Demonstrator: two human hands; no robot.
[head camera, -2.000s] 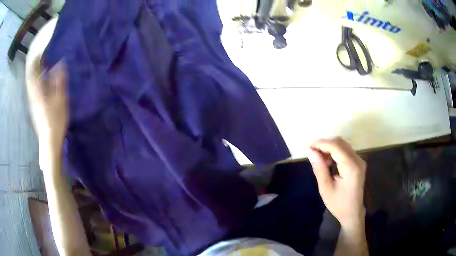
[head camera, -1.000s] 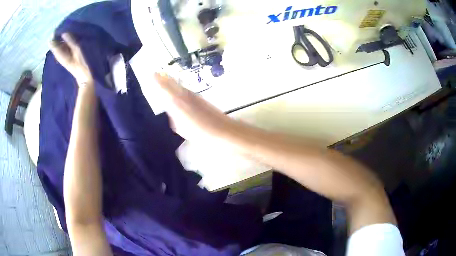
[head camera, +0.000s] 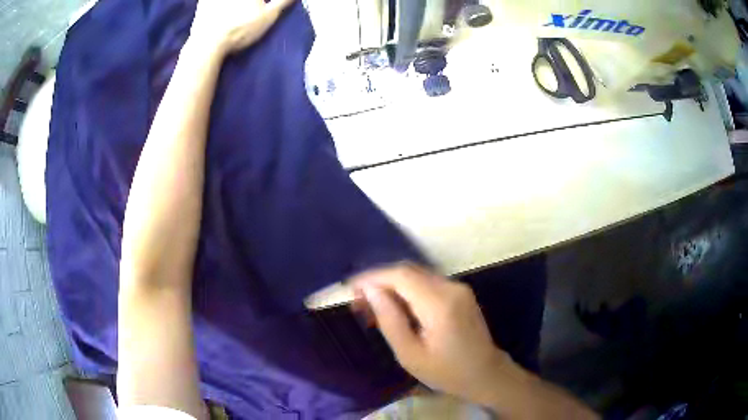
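Observation:
The dark purple-navy garment (head camera: 271, 189) covers the left part of the table and hangs over its front edge towards my lap. My left hand (head camera: 246, 29) lies on the cloth at the top edge of the view, partly cut off; its grip is not clear. My right hand (head camera: 410, 316) is at the cloth's lower right edge by the table front, fingers curled and slightly blurred; whether it pinches the cloth cannot be told. The sewing machine's presser foot area (head camera: 369, 74) is right of the cloth, with no cloth under it.
Black-handled scissors (head camera: 563, 72) lie below the blue lettering on the cream machine head (head camera: 525, 37). The cream table (head camera: 525, 184) extends right, its front edge slanting. A dark wooden chair part (head camera: 20, 90) shows at the left rim. A dark area lies below the table at right.
My left hand has moved up and right across the cloth. My right hand has drawn back from near the needle to the table's front edge. The cloth is spread further right.

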